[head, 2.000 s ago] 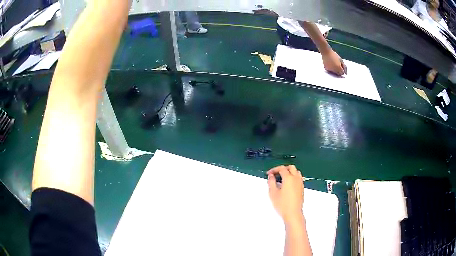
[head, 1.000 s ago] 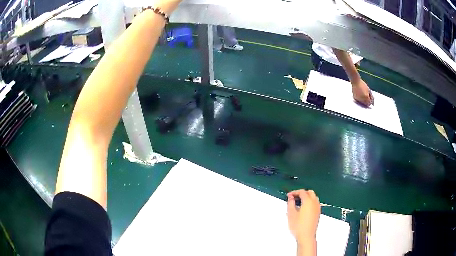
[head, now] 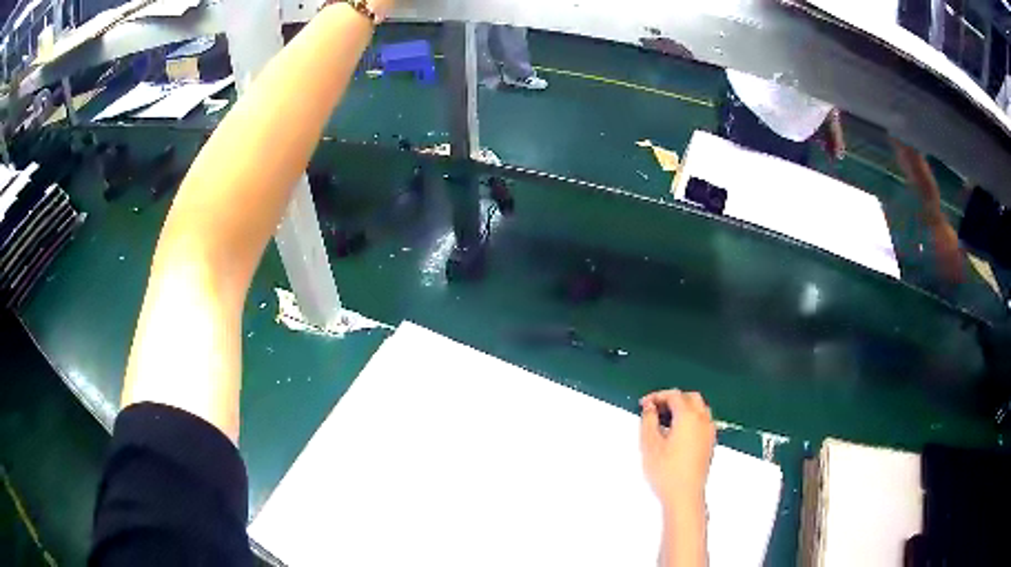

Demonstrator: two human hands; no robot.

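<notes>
A large white board sheet (head: 488, 465) lies flat at the near edge of the green bench. My right hand (head: 678, 432) is over its far right part, fingers curled towards the thumb. A small dark spot shows between thumb and fingers; I cannot tell if it is an object or shadow. My left arm reaches up and away past a grey post; the left hand is cut off by the top edge, with only the wrist and its bracelet in view.
Stacked layer pads (head: 865, 498) with black units (head: 967, 504) stand at the right. Blurred dark bundles (head: 471, 257) lie on the green belt. A grey post (head: 305, 260) rises at the left. Opposite, a person's arm (head: 933, 216) is near another white sheet (head: 798, 199) with black units. More stacked sheets (head: 39, 238) are at far left.
The view has shifted. The dark bundles on the belt have changed places or blurred. The other person's arm has moved off their sheet to the right. My right hand stays over the sheet.
</notes>
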